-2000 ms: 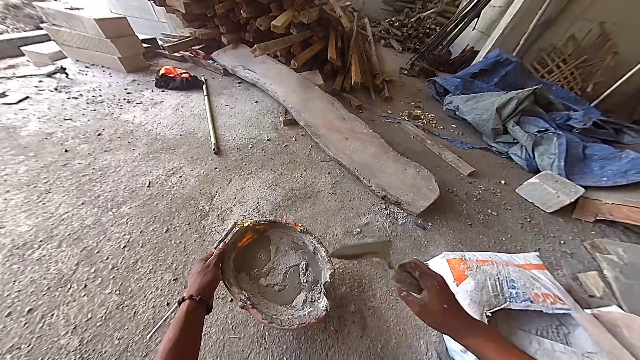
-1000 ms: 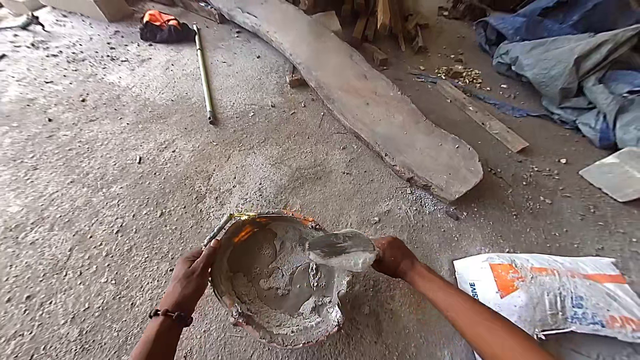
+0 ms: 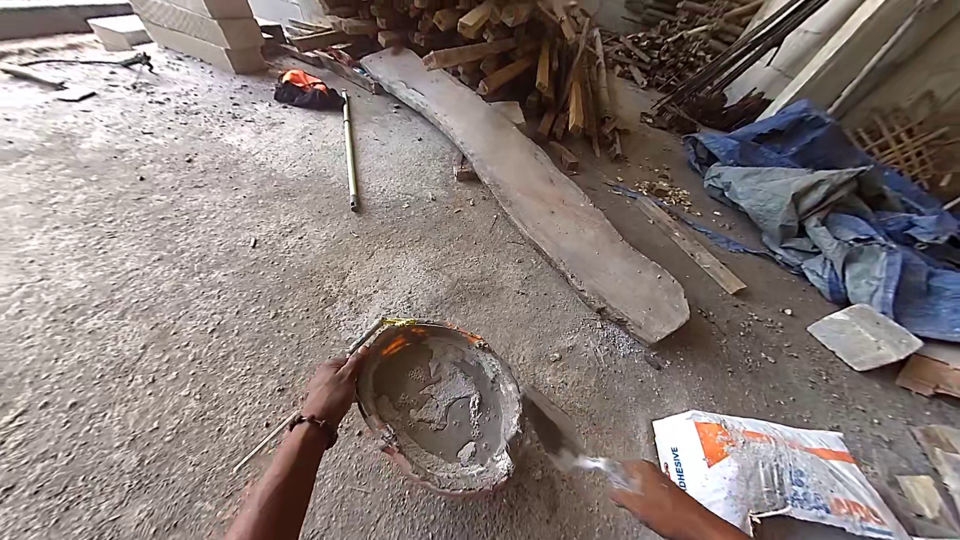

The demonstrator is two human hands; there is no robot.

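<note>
A round bucket (image 3: 491, 360), crusted with mortar, stands on the rough floor at lower centre. Wet grey mortar (image 3: 442, 401) lies inside it, with paler, drier lumps on top. My left hand (image 3: 331, 391) grips the bucket's left rim by its handle; a thin rod (image 3: 262, 442) shows past the wrist. In my right hand (image 3: 646, 491) is the handle of a trowel (image 3: 555, 427), slightly blurred. The blade is just outside the bucket's right rim. A white and orange bag of adhesive (image 3: 780, 465), dusted grey, lies right of this hand.
Beyond the bucket lies a long wavy-edged wooden slab (image 3: 555, 195). A metal tube (image 3: 350, 154) and a black-orange bundle (image 3: 306, 90) are further left. Stacked timber (image 3: 480, 45) and pale blocks (image 3: 199, 34) stand behind. At right are a blue tarp (image 3: 862, 217), a narrow board (image 3: 694, 244) and a flat tile (image 3: 864, 336).
A second ago the trowel blade was over the mortar at the bucket's right side; now my right hand holds it outside the rim, lower and to the right. My left hand stays at the rim.
</note>
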